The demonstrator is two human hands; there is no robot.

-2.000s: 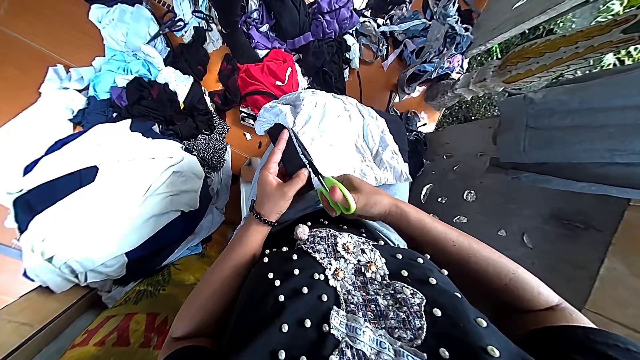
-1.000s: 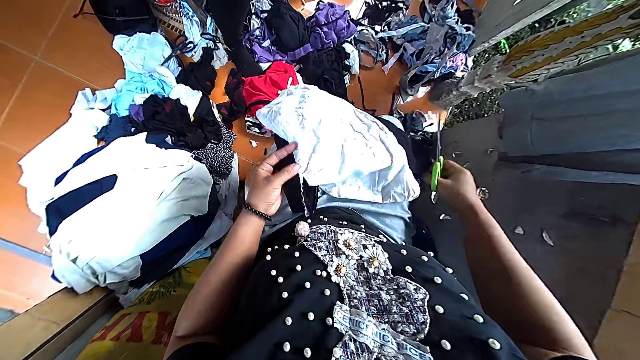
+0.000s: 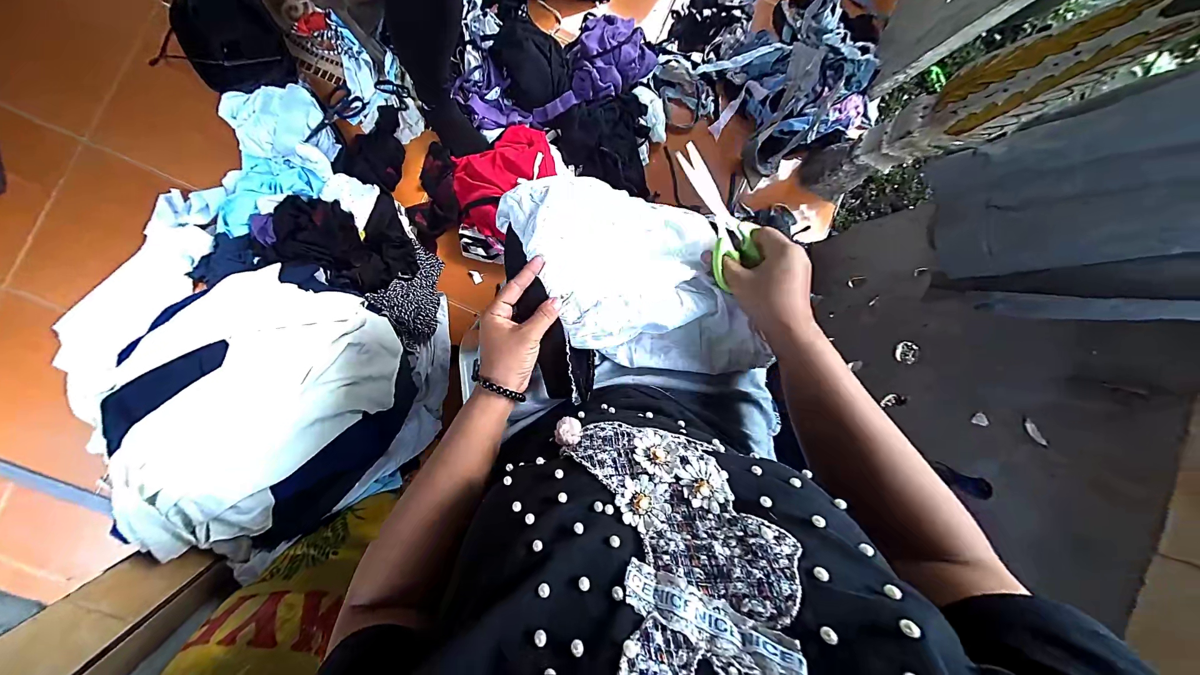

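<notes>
White cloth [image 3: 619, 262] lies bunched over my lap, with a strip of black cloth [image 3: 562, 361] along its left edge. My left hand [image 3: 514, 328], a dark beaded bracelet at its wrist, has thumb and fingertips on the black strip and the white cloth's edge. At the white cloth's right side, my right hand [image 3: 773, 277] grips green-handled scissors [image 3: 727, 211]. Their blades point up and to the left, slightly apart, above the cloth's far right edge. Nothing shows between the blades. Red cloth [image 3: 502, 173] lies just beyond the white cloth.
A large heap of white and navy cloth [image 3: 253, 403] stands at left, with light blue and black pieces behind it. Purple cloth [image 3: 609, 61] and tangled blue-grey strips [image 3: 797, 84] lie at the far side. A yellow printed sack [image 3: 281, 600] is at lower left; scraps dot the grey ground [image 3: 1050, 403] at right.
Two seconds ago the scissors were at the black cloth near my left hand. They moved out to the right, and have since come back toward the white cloth, which now lies spread farther right.
</notes>
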